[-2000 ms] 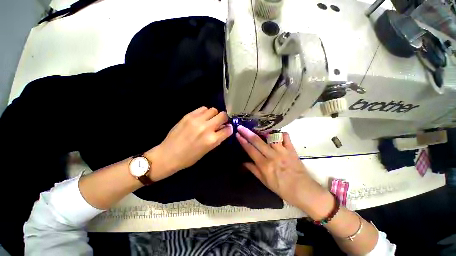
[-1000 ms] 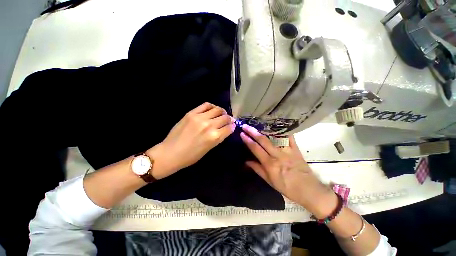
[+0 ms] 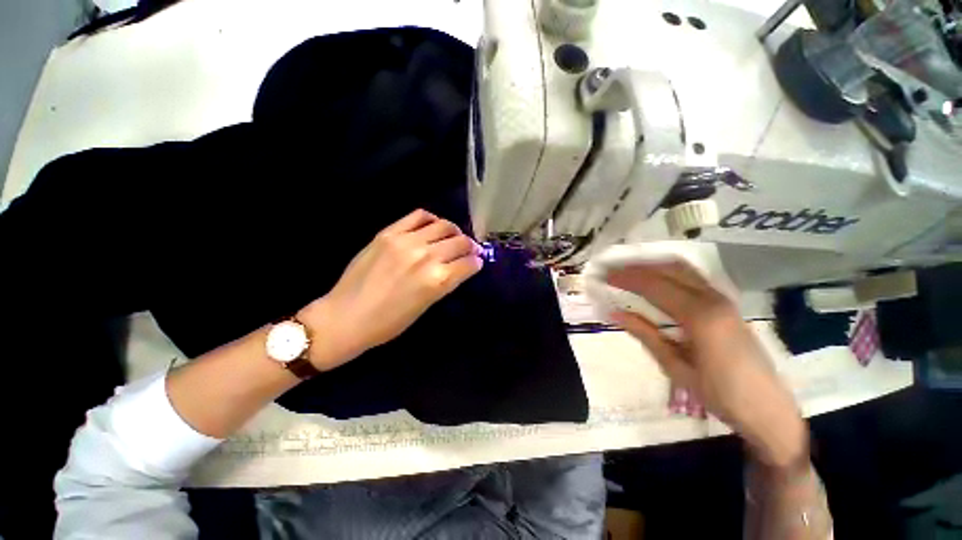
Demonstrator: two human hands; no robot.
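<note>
A large black garment piece (image 3: 348, 190) lies spread left of and under the head of the white sewing machine (image 3: 622, 158). My left hand (image 3: 406, 269) has its fingertips pinched at the cloth beside the lit presser foot (image 3: 487, 252); what exactly lies between the fingertips is hidden. My right hand (image 3: 686, 316) is blurred and off the cloth, over the machine bed right of the needle. Its fingers are apart and no object shows in it.
Pink-and-white checked pieces (image 3: 864, 338) lie by a dark stack (image 3: 810, 322) and pale pieces (image 3: 884, 288) at the right. Another checked piece (image 3: 686, 402) is partly behind my right hand. A printed ruler (image 3: 348, 437) runs along the front edge.
My right hand has left the cloth by the presser foot and moved right, its fingers now apart. My left hand stays at the cloth. The camera view has shifted slightly.
</note>
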